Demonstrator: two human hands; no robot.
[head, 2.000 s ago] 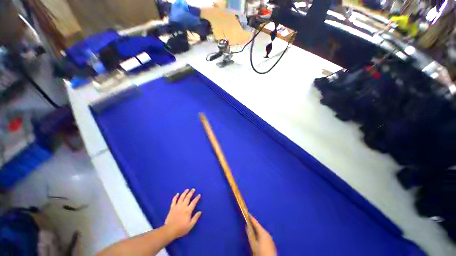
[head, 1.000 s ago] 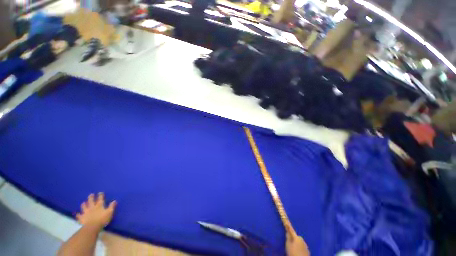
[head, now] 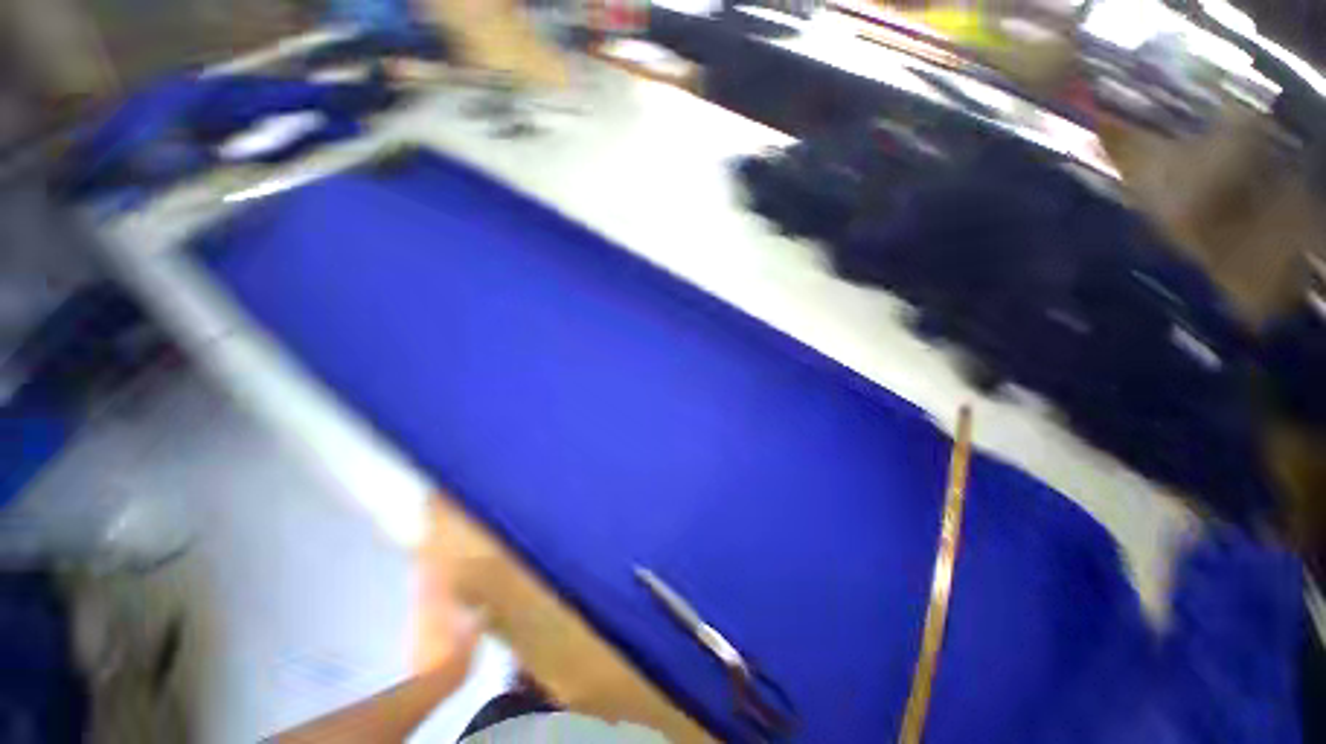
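Note:
Royal blue fabric point(head: 582, 378) lies spread along the white table. A long yellow-brown stick point(head: 942, 574) lies across it at the right, its lower end cut off by the bottom edge. Shears point(head: 705, 634) with silver blades and dark handles lie on the fabric near its near edge. My left hand point(head: 454, 618) is blurred, low at the near table edge beside the brown edge strip point(head: 560, 618); its fingers cannot be made out. My right hand is out of the picture.
Crumpled blue fabric point(head: 1236, 632) is at the lower right. A dark navy pile point(head: 1018, 247) lies beyond the fabric. A blurred dark weight point(head: 400, 157) is at the far corner. Blue folded cloth point(head: 218, 124) is at the far left. The floor shows at the lower left.
My left hand has moved off the fabric to the table's near edge. My right hand has gone out of view. The view has swung, first right, then partly back left.

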